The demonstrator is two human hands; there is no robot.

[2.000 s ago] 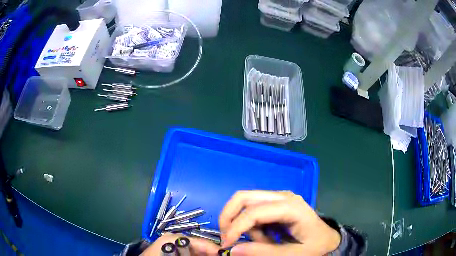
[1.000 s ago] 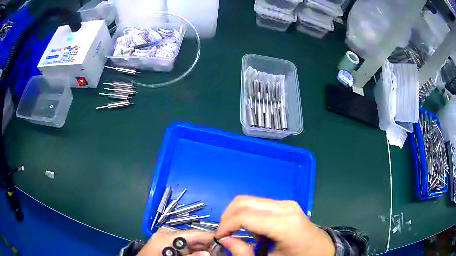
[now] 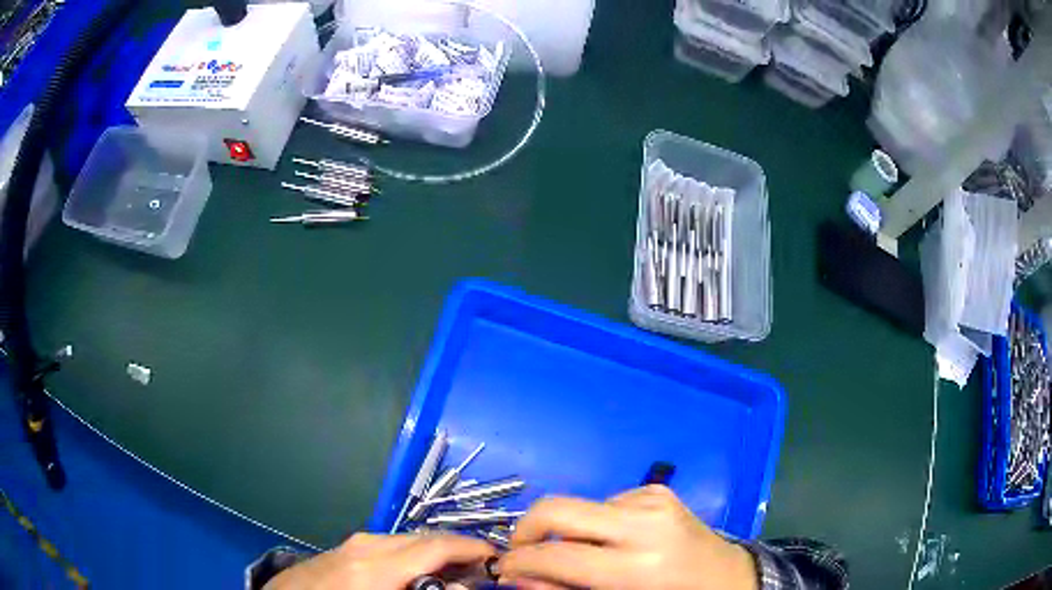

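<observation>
My right hand (image 3: 629, 542) is at the lower edge of the blue tray (image 3: 611, 346), its fingertips closed at the dark end of a metal part. A short dark piece (image 3: 659, 474) of a slim tool sticks up behind its knuckles. My left hand (image 3: 375, 562), cut off by the bottom edge, holds metal cartridge parts; a dark ring end (image 3: 427, 582) shows at the picture's bottom. Loose metal parts (image 3: 485, 493) lie in the tray's lower left corner. Much of the held parts is hidden by the fingers.
A clear parts box (image 3: 756, 248) with rowed metal parts stands behind the tray. Back left are a white powered unit (image 3: 208, 87), white packets (image 3: 404, 75), a small clear box (image 3: 138, 202) and separate metal parts (image 3: 329, 179). A black flat object (image 3: 871, 277) and blue bin (image 3: 990, 438) are right.
The view has shifted, so the bench things sit further right. The two hands have come closer together, and the ring ends in my left hand have dropped towards the bottom edge.
</observation>
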